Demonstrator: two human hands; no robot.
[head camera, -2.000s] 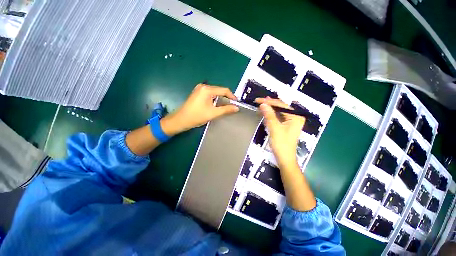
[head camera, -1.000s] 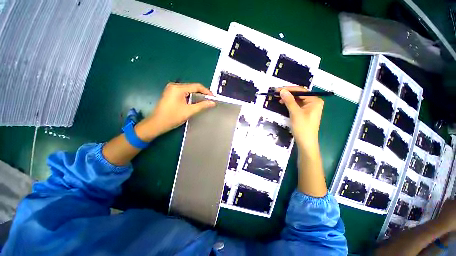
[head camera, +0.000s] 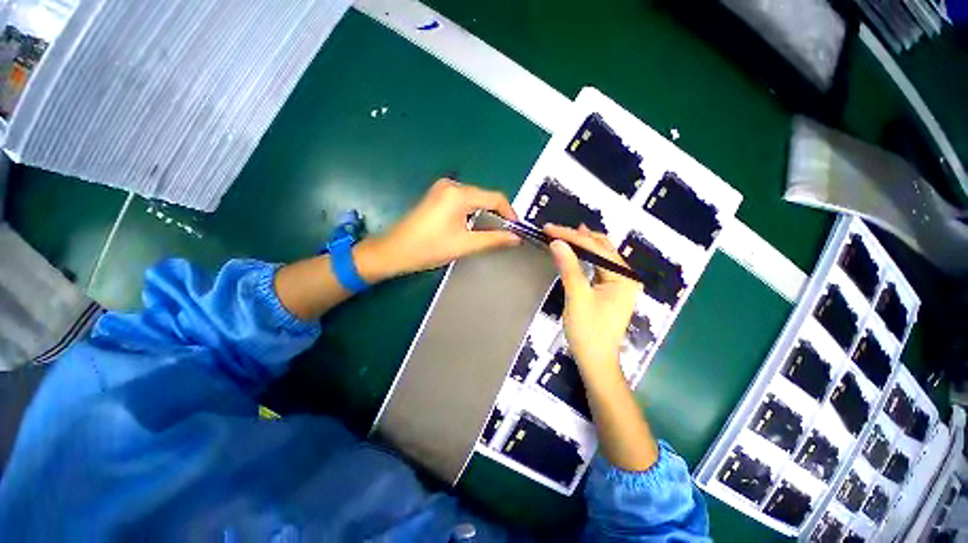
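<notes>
My left hand pinches the top edge of a long grey-brown adhesive sheet, which lies over the left part of a white board tray. My right hand holds dark tweezers. Their tips are at the sheet's top edge, close to my left fingertips; whether they hold a piece is too small to tell. Black-faced circuit boards lie in the tray's pockets, some hidden by the sheet and my right hand.
A tall white tray stack stands at the left. Neighbouring trays with black boards lie at the right. A greyish plastic bag lies at the far right. A white strip crosses the green mat. Tiny white bits lie on the mat.
Since one second ago, my right hand has brought the tweezers from over the tray's boards left to the sheet's top edge. My left hand still holds the sheet. The whole view has shifted and tilted.
</notes>
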